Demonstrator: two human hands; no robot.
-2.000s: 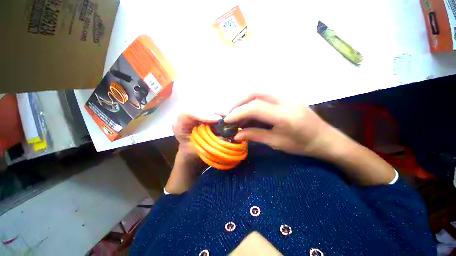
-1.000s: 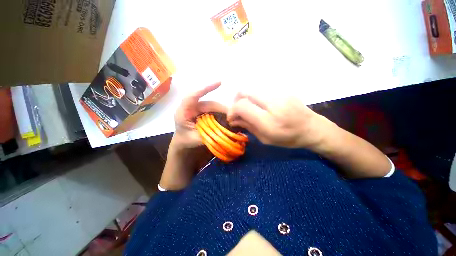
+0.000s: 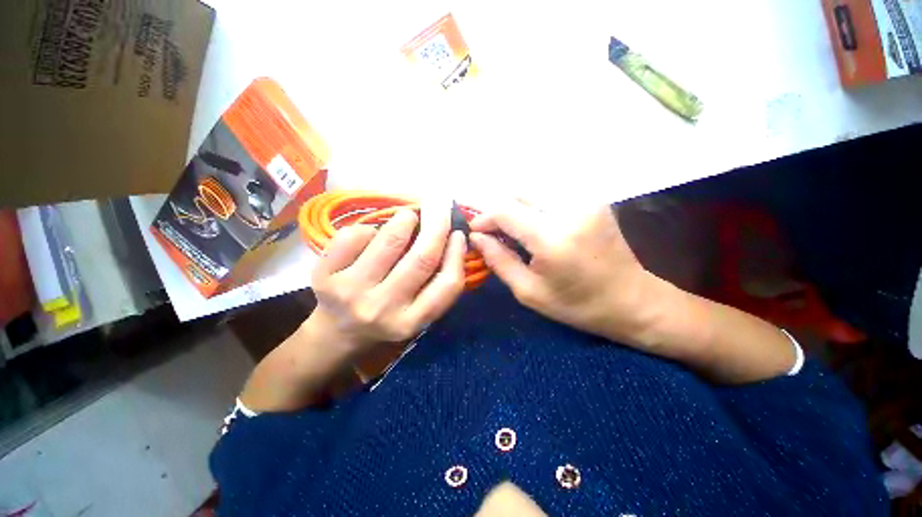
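Observation:
The orange coiled cable (image 3: 329,210) is held in front of my chest at the bench's near edge, its loops spread to the left. My left hand (image 3: 389,273) is closed over the coil, its back facing up. My right hand (image 3: 566,257) pinches a small black fitting (image 3: 460,220) at the coil's right side, with the left fingertips touching it too. Part of the coil and fitting is hidden by my fingers.
An orange and black retail box (image 3: 238,187) stands at the left of the white bench (image 3: 546,131). A brown carton (image 3: 101,101) is at upper left. An insert card (image 3: 442,53) and a yellow-green utility knife (image 3: 655,81) lie farther back. Another orange box (image 3: 859,40) is at upper right.
The coil has turned and spread to the left. My left hand has moved over the top of it, and its fingers now meet the right fingertips at the black fitting.

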